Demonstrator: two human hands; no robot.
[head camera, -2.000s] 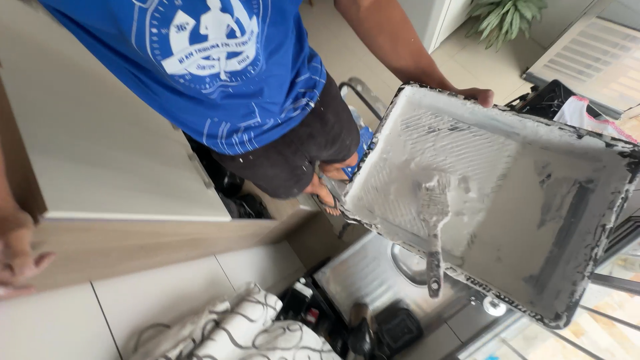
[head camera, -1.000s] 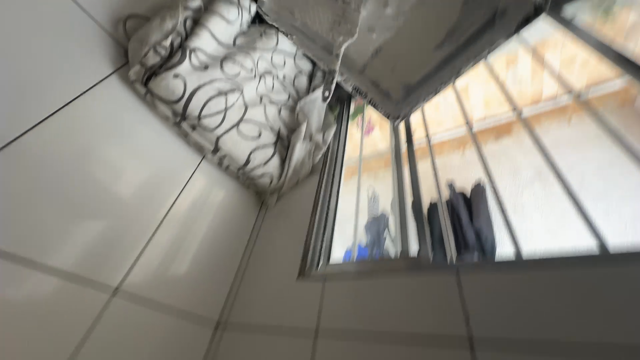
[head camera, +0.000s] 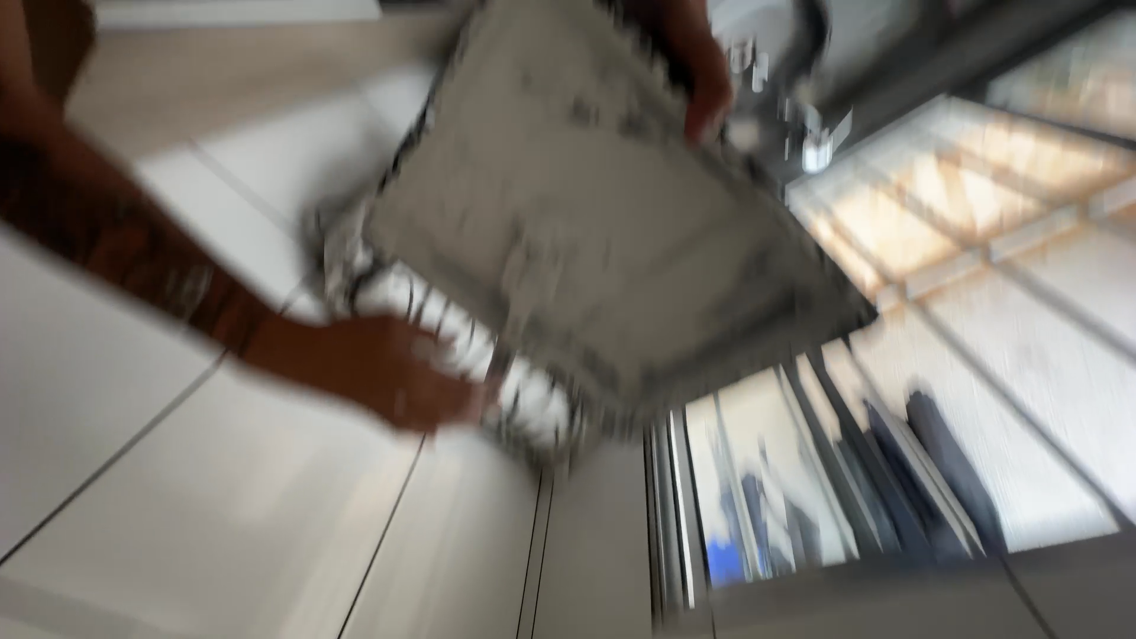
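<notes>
A paint tray (head camera: 612, 213), coated in whitish-grey paint and edged with dark smears, is tilted across the upper middle. My left hand (head camera: 697, 75) grips its upper right rim, with the rest of that hand cut off by the frame top. A paint-covered brush (head camera: 530, 275) lies in the tray, its handle reaching over the lower left rim. From the left comes my right forearm, and my right hand (head camera: 399, 373) has its fingertips at the end of that handle. Motion blur hides whether the fingers are closed on it.
Behind the tray's lower left edge is a white cloth item with dark swirls (head camera: 537, 404). Large pale tiles (head camera: 222, 470) cover the surface at left and below. A barred window (head camera: 985, 257) is at right, with dark hanging shapes beyond. A blurred shiny fitting (head camera: 816, 151) shows above it.
My right hand, at the left edge and apart from the tray two seconds ago, is now at the brush handle. The view has swung strongly toward the window.
</notes>
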